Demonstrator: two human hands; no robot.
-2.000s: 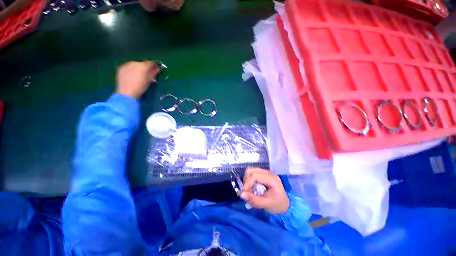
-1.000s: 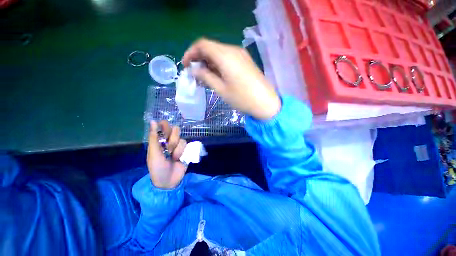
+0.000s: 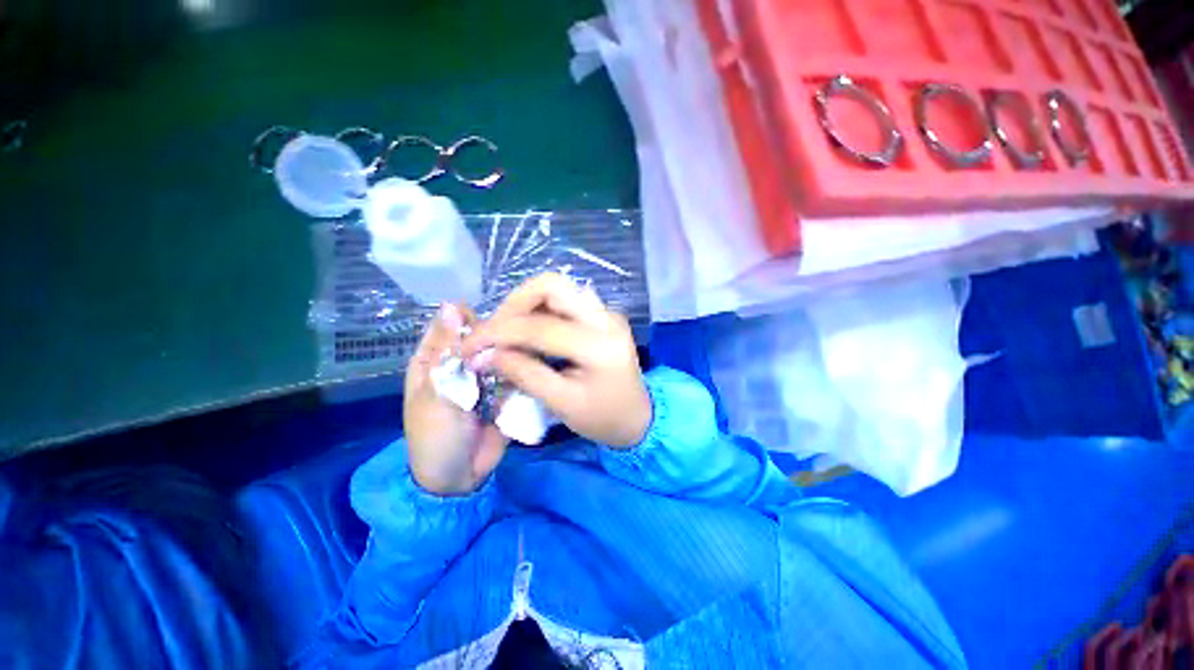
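Observation:
My left hand point(image 3: 448, 425) and my right hand point(image 3: 570, 360) meet at the bench's near edge. A silver ring point(image 3: 490, 390) shows only in part between the fingers, in my left hand. My right fingers press a white cloth point(image 3: 456, 384) against it. A second white wad point(image 3: 524, 419) shows below the fingers; which hand bears it is unclear. A translucent white bottle point(image 3: 426, 242) stands just beyond my hands, its round lid point(image 3: 321, 176) flipped open to the left. Several silver rings point(image 3: 474, 162) lie in a row behind the bottle, partly hidden by the lid.
Crinkled clear film point(image 3: 524, 236) lies over a grey mesh mat point(image 3: 360, 314). At right, a coral-red tray point(image 3: 838, 190) holds several rings point(image 3: 859, 121) in its front pockets, above white sheets point(image 3: 890, 380). A blue bin point(image 3: 1034, 334) stands right of the bench.
My left hand has come back from the far bench and holds a ring. My right hand went to the bottle's mouth, then down to my left hand with the cloth.

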